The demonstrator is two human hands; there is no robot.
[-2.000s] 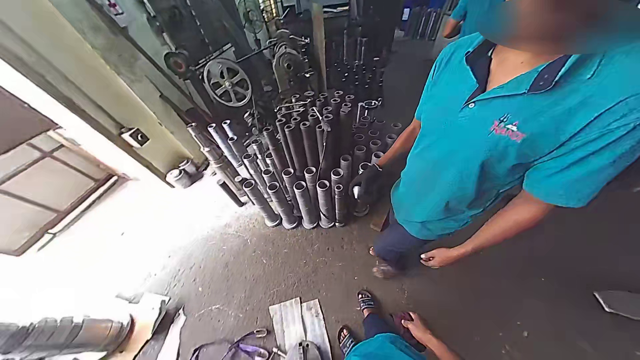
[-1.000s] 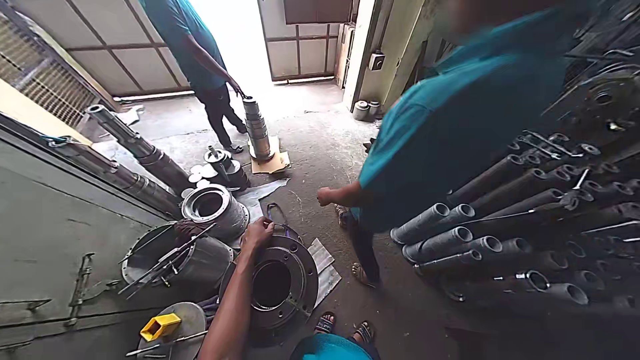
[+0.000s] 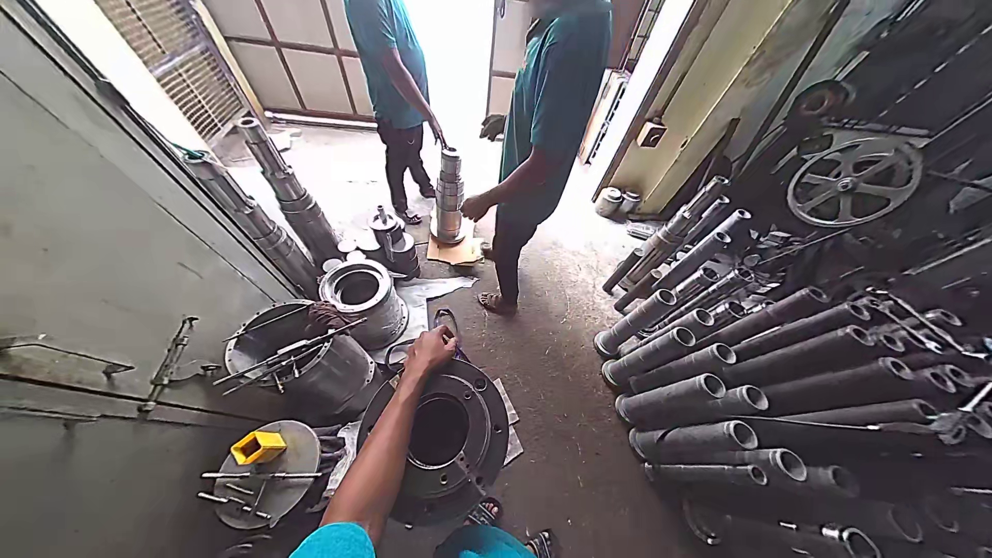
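My left hand (image 3: pixel 430 346) reaches forward to the far edge of a dark round metal flange (image 3: pixel 490 418) with a wide central bore and bolt holes. The fingers are curled, and whether they grip anything cannot be told. Just beyond the fingertips is a thin dark strap loop (image 3: pixel 445 313). A pale sheet (image 3: pixel 508 403) lies under the flange's right side. Left of the hand, a large metal drum casing (image 3: pixel 341 380) carries rods and a dark cloth across its open top. Behind it stands a ring-topped metal cylinder (image 3: pixel 372 304). My right hand is out of view.
Two people in teal shirts stand at a stepped metal shaft (image 3: pixel 449 198) on cardboard. Many steel tubes (image 3: pixel 674 399) lean at the right. A round plate (image 3: pixel 267 484) at lower left holds a yellow block (image 3: pixel 258 448) and rods. Long shafts (image 3: pixel 291 194) lean against the left wall.
The view has swung strongly toward the doorway. Since one second ago, the nearer person has moved away to the stepped shaft. My left arm still reaches over the flange.
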